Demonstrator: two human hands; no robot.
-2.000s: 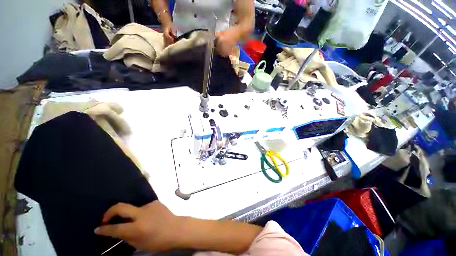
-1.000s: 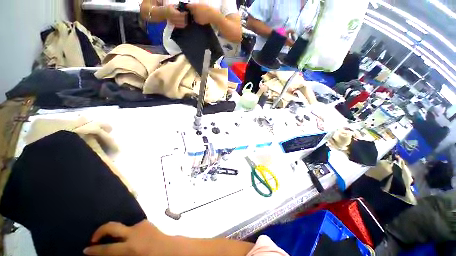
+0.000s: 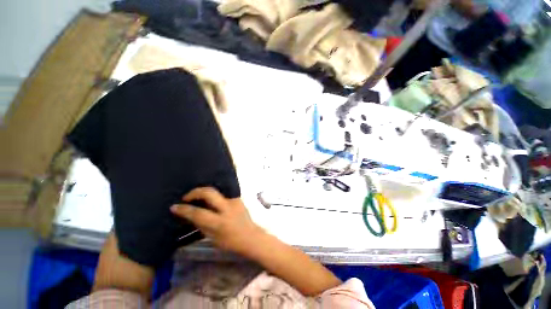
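A black fabric panel (image 3: 163,139) lies over the left part of the white table and hangs past its front edge. My right hand (image 3: 214,220) rests on the panel with thumb and fingers apart. A thin pale stick or line (image 3: 189,235) shows just below its fingers; I cannot tell if the hand holds it. My left forearm (image 3: 122,273) comes up from below and goes under the panel; the left hand is hidden by the cloth. Beige fabric (image 3: 211,93) shows behind the panel's upper edge.
The white sewing machine (image 3: 399,130) stands right of the cloth. Green and yellow scissors (image 3: 379,211) lie before it. Worn cardboard (image 3: 66,78) covers the table's left end. Beige cloth (image 3: 320,42) lies at the back. Blue crates (image 3: 386,286) are below the edge. A blurred person's arm shows upper right.
The view has turned and tilted down, so the table front edge and my left forearm now show. The person across the table is mostly out of view. My right hand remains on the black panel.
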